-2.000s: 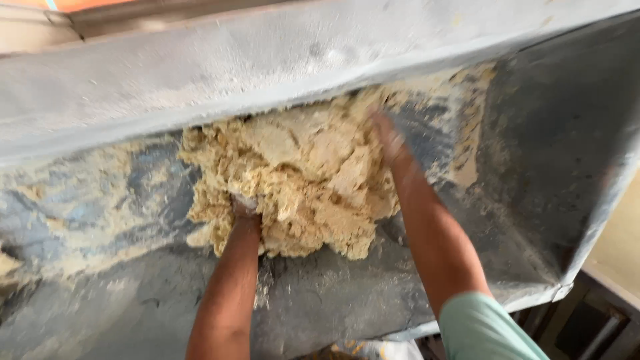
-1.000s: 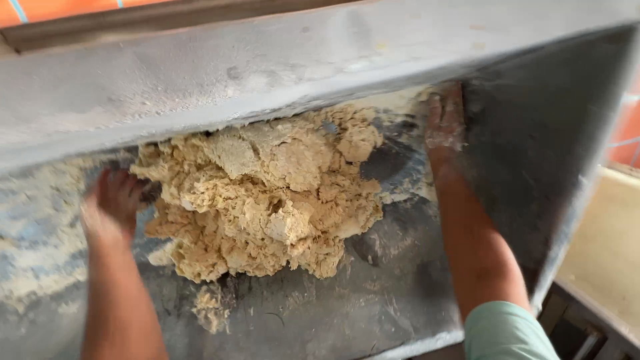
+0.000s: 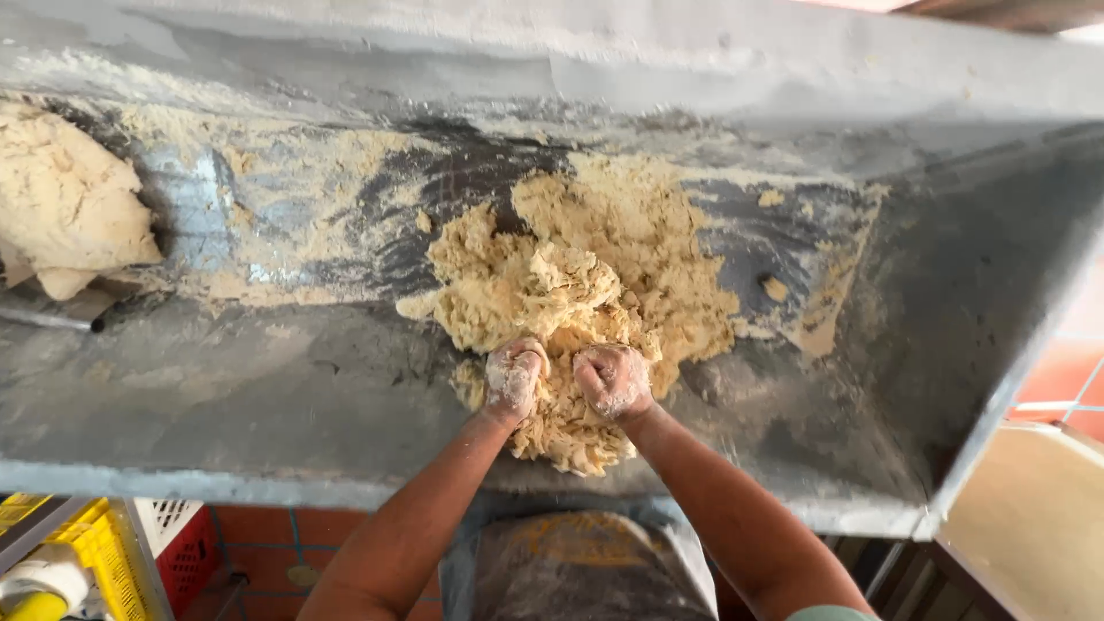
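Note:
A rough, shaggy mass of pale yellow dough [image 3: 638,259] lies in a long metal trough [image 3: 259,379]. Dusted with flour, my left hand [image 3: 515,376] is curled into the near part of the dough, its fingers closed on some of it. My right hand [image 3: 614,379], also floury, is clenched on the dough a short way to the right. Between the two hands a raised clump stands up, and loose dough hangs toward the near wall. The fingertips of both hands are hidden.
A smoother, larger lump of dough [image 3: 69,198] sits at the trough's left end, beside a metal tube [image 3: 52,317]. Flour and small scraps coat the trough's floor. Below the near rim at left are a yellow plastic crate [image 3: 108,552] and a red crate [image 3: 188,561].
A second ago both hands were apart, at either side of the dough; now they are close together, gripping its near part. The dough is more spread out. The view has shifted, showing more at left.

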